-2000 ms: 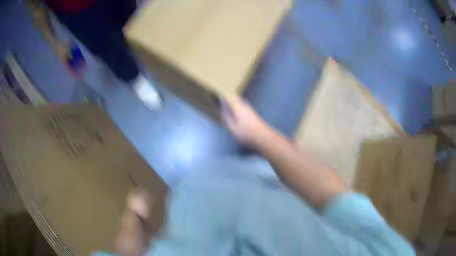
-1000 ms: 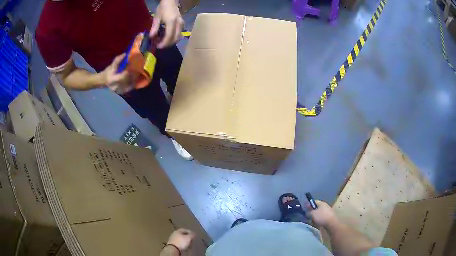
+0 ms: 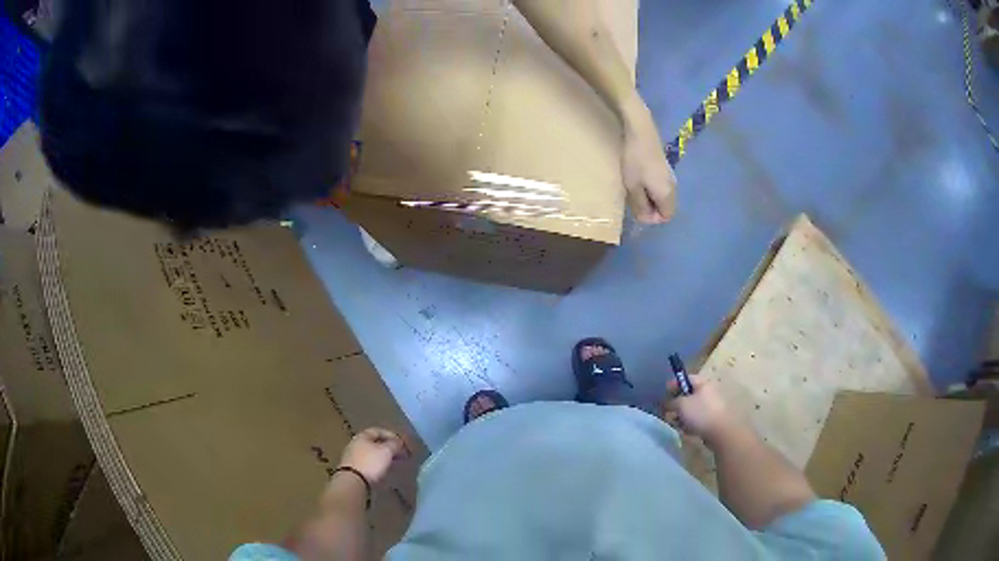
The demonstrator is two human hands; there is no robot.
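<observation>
My right hand (image 3: 699, 405) is shut on a black marker (image 3: 680, 375), held upright at the lower right, in front of the pallet. My left hand (image 3: 374, 453) is at the lower left over the flat carton blanks, fingers curled; whether it holds anything is unclear. A closed shipping carton (image 3: 493, 121) stands on the floor ahead. Shiny clear packing tape (image 3: 515, 192) lies across its near top edge. Another person's hand (image 3: 649, 181) is at its right edge. Only a bit of orange shows by the carton's left corner, beside that person's head.
A person's dark-haired head (image 3: 208, 99) covers the upper left. Stacked flat carton blanks (image 3: 186, 373) fill the left. A wooden pallet (image 3: 811, 329) lies right, with a brown carton (image 3: 904, 460) by it. Yellow-black floor tape (image 3: 739, 82) runs at the upper right.
The other person has leaned in over the carton, with one arm now across its top. Shiny tape now shows at the near edge. My right hand still holds the marker.
</observation>
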